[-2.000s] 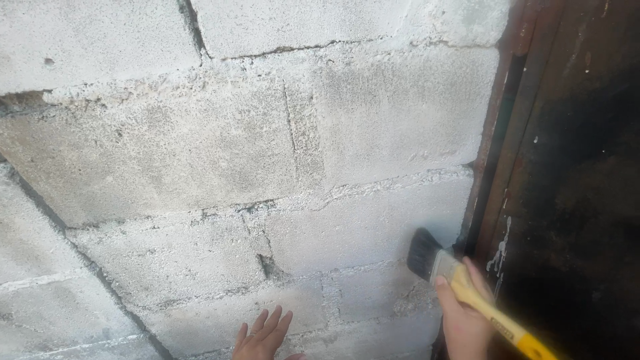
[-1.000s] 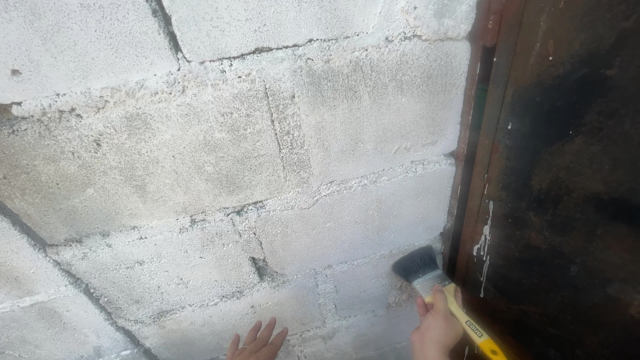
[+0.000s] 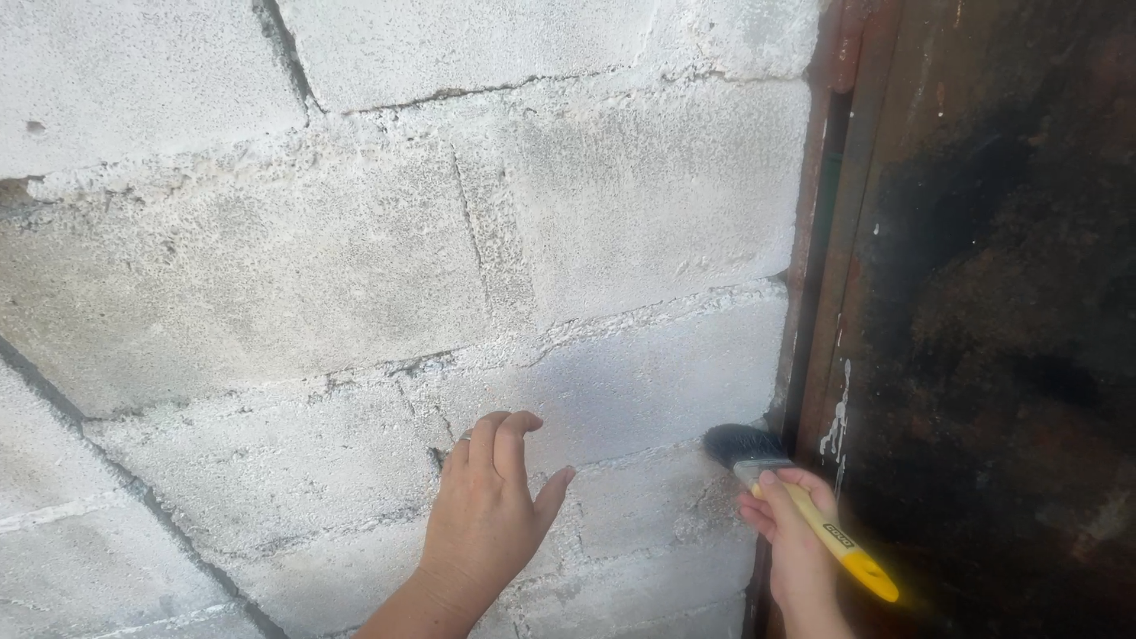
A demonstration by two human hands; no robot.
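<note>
A concrete block wall with a thin white coating and rough mortar joints fills most of the view. My right hand, at the lower right, grips a paintbrush with a yellow handle and metal ferrule. Its dark bristles lie against the blocks close to the wall's right edge. My left hand is raised in front of the wall at the lower middle, fingers bent and apart, a ring on one finger, holding nothing. Whether it touches the wall I cannot tell.
Along the wall's right edge runs a rusty brown metal frame, with a narrow dark gap beside it. Right of that is a dark, stained metal panel. White paint drips mark its left side. A deep joint slants across the lower left blocks.
My left hand has risen from the lower edge of the view and moved right, its fingers now bent. The brush has gone down along the wall's right edge since two seconds ago.
</note>
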